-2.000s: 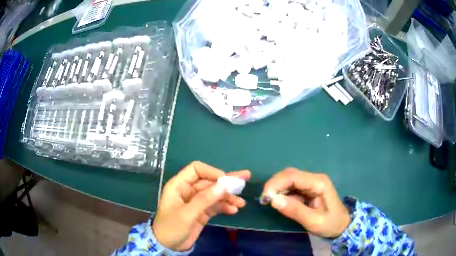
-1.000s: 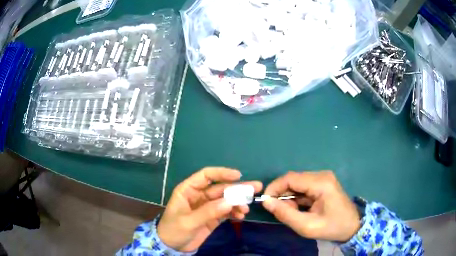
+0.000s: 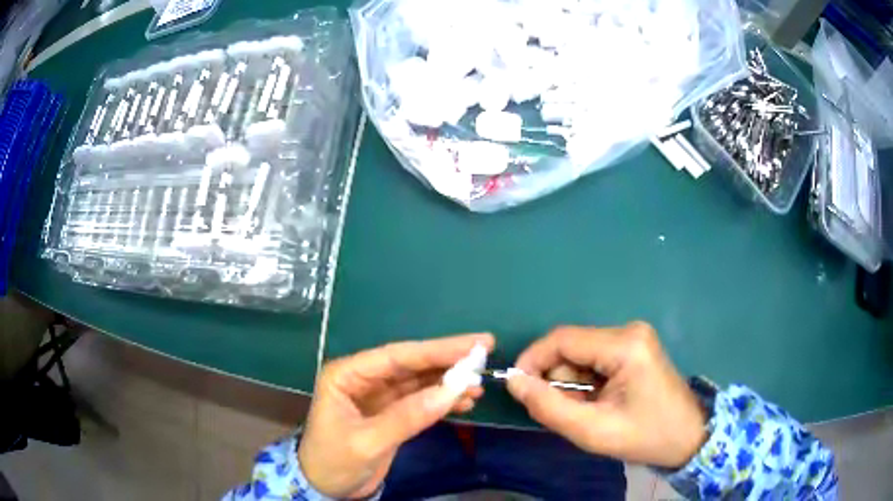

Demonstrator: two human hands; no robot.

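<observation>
My left hand [image 3: 377, 406] holds a white plastic head [image 3: 466, 370] between thumb and fingers, turned nearly edge-on. My right hand [image 3: 612, 396] pinches a slender silver metal shaft [image 3: 571, 386], whose rear end shows between the fingers. A thin tip of the shaft reaches left from the right fingertips to the head; whether it is seated inside cannot be told. A small white piece shows at the right fingertips. Both hands are close together above the near edge of the green table.
A clear blister tray [image 3: 328, 210] with white assemblies lies left. An open plastic bag [image 3: 470, 192] of white heads is at the back centre. Loose white sleeves [image 3: 681, 153], a parts box [image 3: 780, 202] of shafts and a lidded clear box [image 3: 850, 191] are right. Blue trays [image 3: 24, 161] stand far left.
The hands have come together, joining the shaft's tip to the head. Since one second ago, the head has turned from its broad face to nearly edge-on. The view has shifted slightly.
</observation>
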